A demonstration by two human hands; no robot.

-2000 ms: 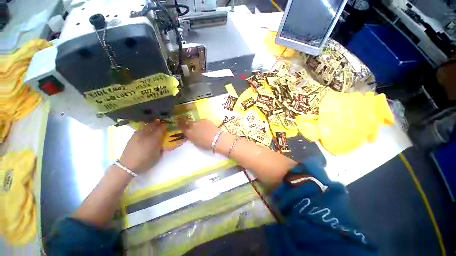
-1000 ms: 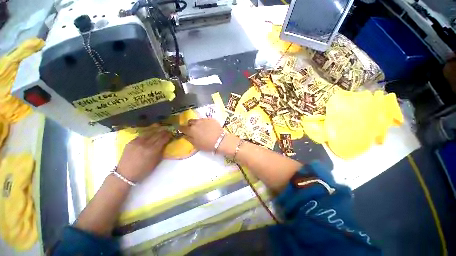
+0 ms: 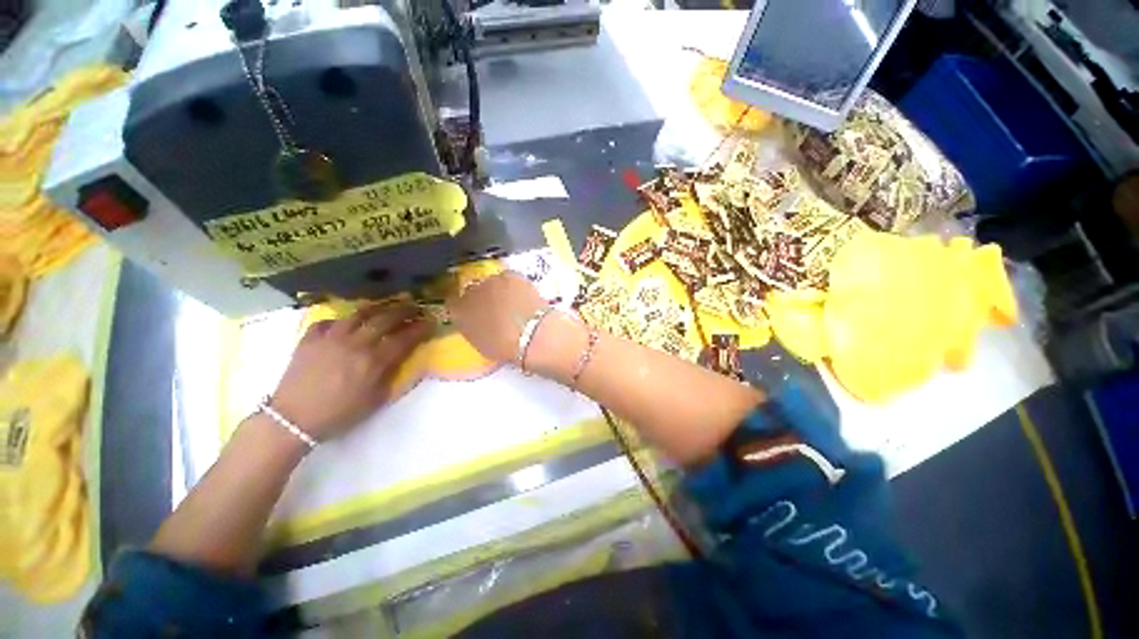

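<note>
A yellow fabric panel [image 3: 447,360] lies on the white template [image 3: 400,437], partly under the dark head of the sewing machine [image 3: 300,137]. My left hand [image 3: 347,365] lies on the panel's left part with its fingers towards the machine head; it seems to press the fabric flat. My right hand [image 3: 500,317] is at the panel's right part, fingers curled and close to my left fingertips. What my right fingers hold is hidden. A dark red cord [image 3: 640,474] runs from below my right wrist towards my lap. The label clamp is mostly hidden.
Loose woven labels [image 3: 718,237] are heaped right of the machine, with a clear bag of labels [image 3: 874,162] behind. Plain yellow panels [image 3: 906,312] lie further right. Finished yellow panels [image 3: 44,474] lie at far left. A screen [image 3: 818,56] stands upper right, near a blue bin [image 3: 987,131].
More of the yellow panel shows in front of the machine head, and its wavy front edge is visible. My left hand has shifted slightly left with fingers flatter. The camera view has also moved.
</note>
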